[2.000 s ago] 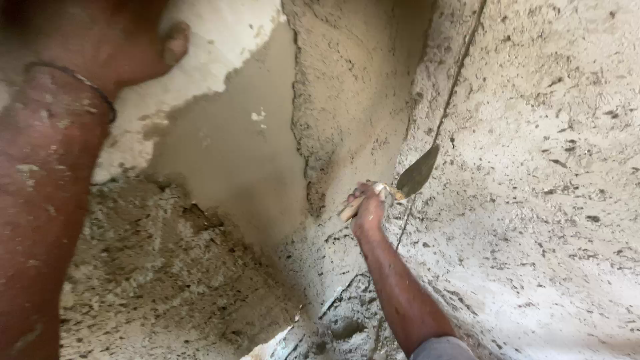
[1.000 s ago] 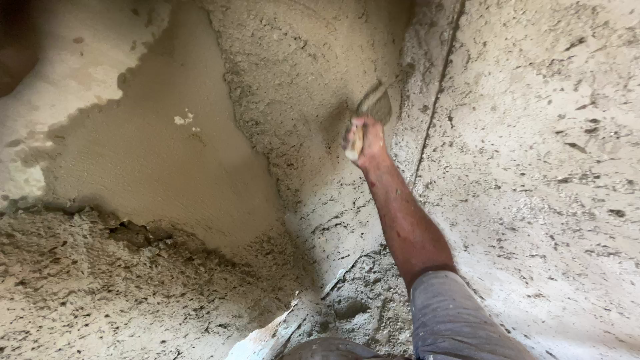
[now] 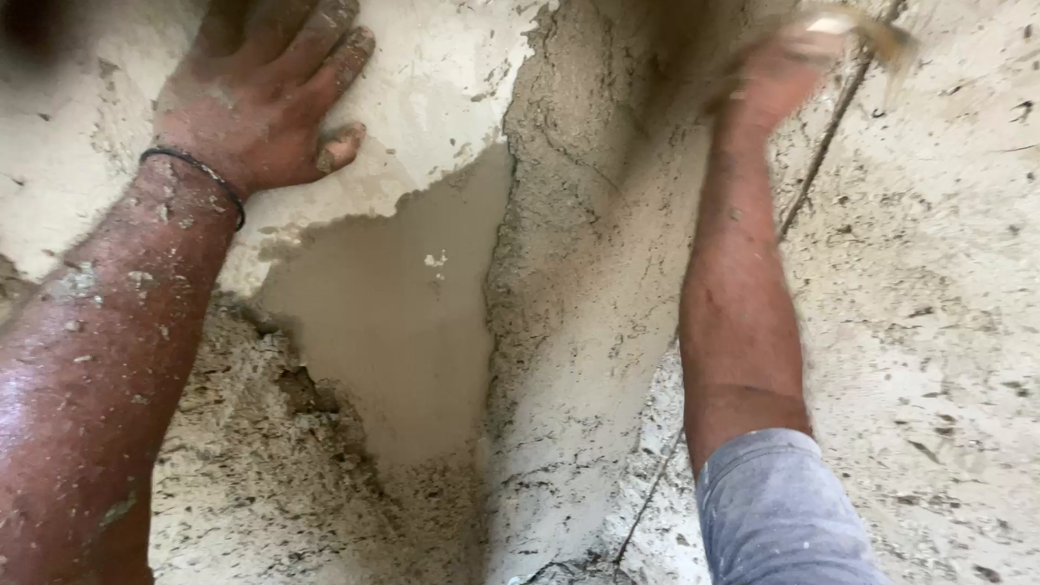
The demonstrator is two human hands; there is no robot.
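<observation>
My left hand [image 3: 260, 106] rests palm down with spread fingers on the pale wall [image 3: 439, 73] at the upper left. Splashes of plaster cover its forearm, and a dark cord circles the wrist. My right hand [image 3: 780, 77], blurred by motion at the upper right, is closed on a trowel [image 3: 881, 41], whose outline is smeared. Between the hands runs a rough band of plaster [image 3: 561, 179]. A smooth, darker grey-brown plaster patch [image 3: 390, 317] lies below my left hand, its edge irregular.
A thin dark line or cord [image 3: 829, 146] runs slantwise along the right wall [image 3: 918, 325], passing behind my right forearm. Rough, speckled plaster [image 3: 252, 455] with a broken edge is at the lower left.
My left hand, out of clear view one second ago, is now on the wall. My right hand has moved up and to the right with the trowel.
</observation>
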